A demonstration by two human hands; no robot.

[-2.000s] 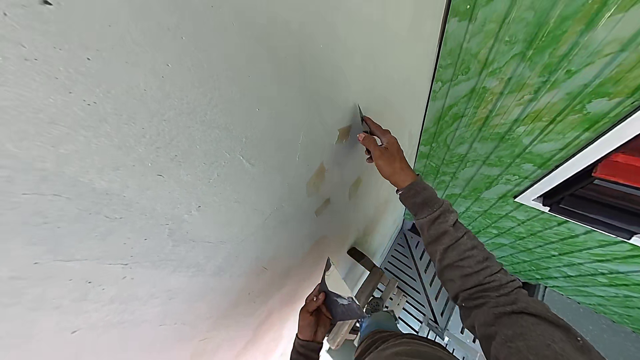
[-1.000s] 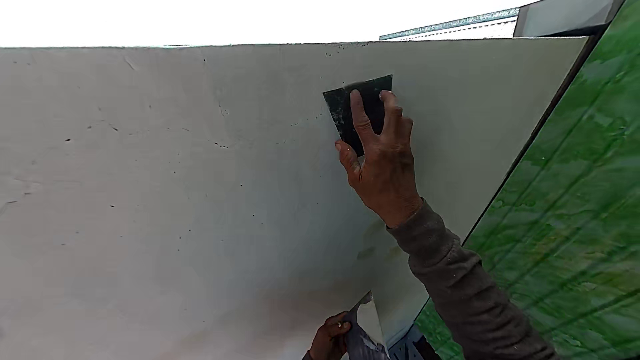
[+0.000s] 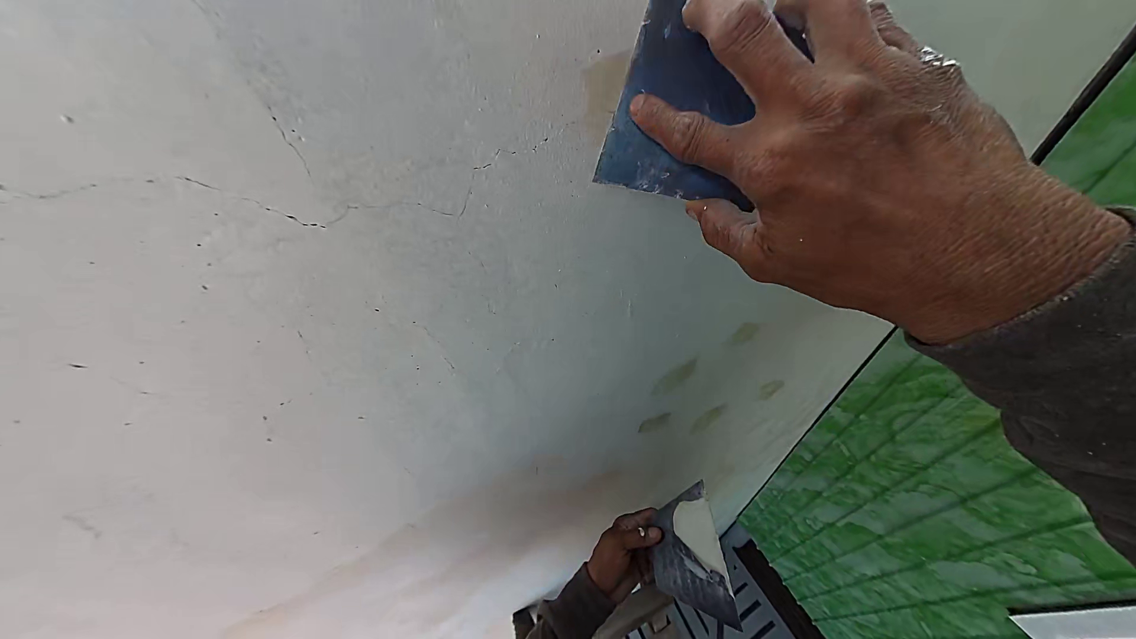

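Observation:
My right hand (image 3: 852,169) presses a dark blue flat filling blade (image 3: 683,98) against the pale painted wall (image 3: 399,293), near the top of the view. Its fingers are spread over the blade, and a tan filler patch (image 3: 605,93) shows at the blade's left edge. Low down, my left hand (image 3: 626,550) grips a second grey flat blade (image 3: 688,572) by its left side. Cream-coloured filler (image 3: 699,532) lies on that blade. Between the two hands, several small greenish-tan patches (image 3: 676,376) mark the wall.
Thin cracks (image 3: 253,202) and small pits run across the wall's left part. A green streaked panelled wall (image 3: 932,488) meets it at a dark edge on the right, with a white frame (image 3: 1078,621) at the lower right. Grey slatted surface (image 3: 754,603) lies below my left hand.
The view has shifted a lot. My right hand, at first holding a narrow tool by the patches, has held a wide dark blade since the middle frame. My left hand still holds its blade.

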